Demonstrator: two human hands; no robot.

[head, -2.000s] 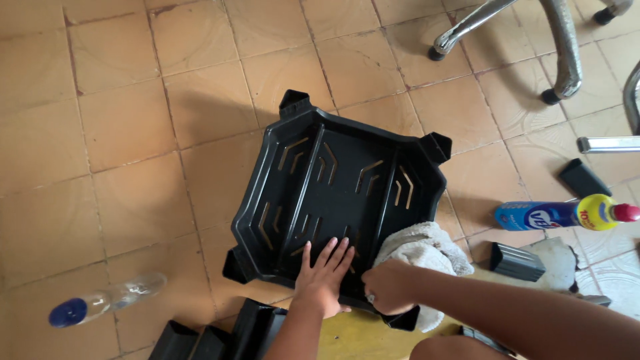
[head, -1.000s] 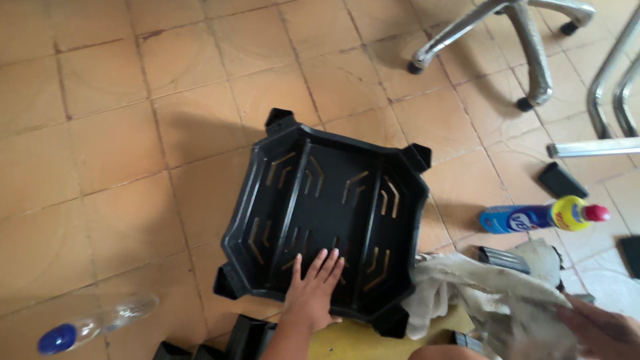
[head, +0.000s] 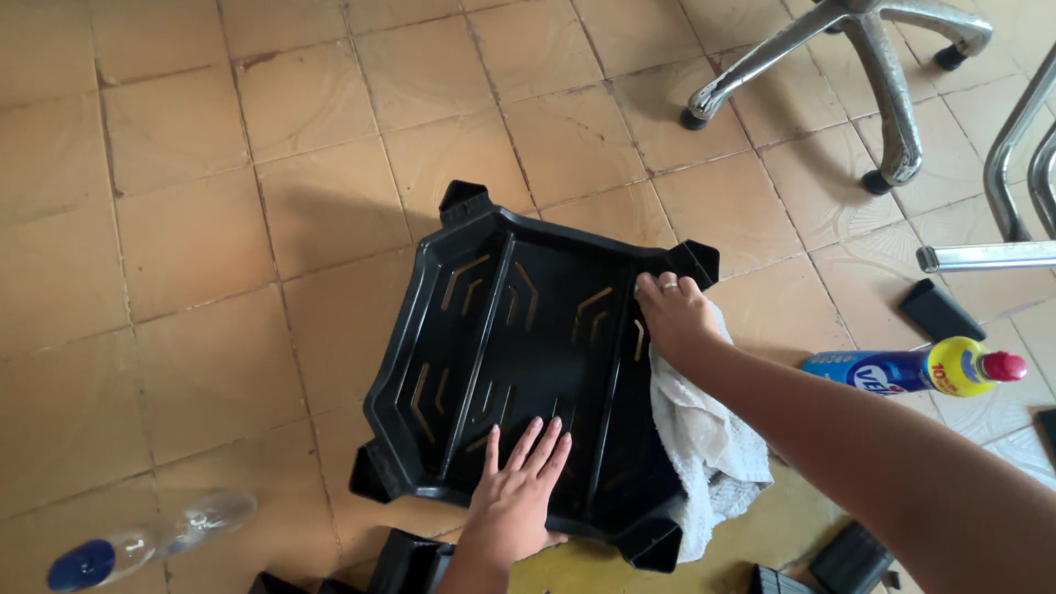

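Note:
A black plastic tray (head: 544, 330) with slotted base and hollow corner sockets lies tilted in the middle of the view. My left hand (head: 520, 487) rests on its near edge, fingers spread over the base, the thumb near the rim. At the tray's upper right corner, my right hand (head: 676, 313) presses a white cloth (head: 709, 445) against the inner side. The cloth hangs down over the right rim. The fingers of the right hand are bent, and one bears a ring.
A Vel bottle (head: 883, 373) and a black plastic piece (head: 940, 310) lie right. A clear bottle with a blue end (head: 82, 566) lies lower left. Black tube pieces (head: 404, 561) sit at the bottom. A metal chair base (head: 883, 99) stands upper right, near a metal frame (head: 990, 256).
My right hand has moved from the far right, where it held the cloth away from the tray, to the tray's upper right corner. My left hand stays on the near part.

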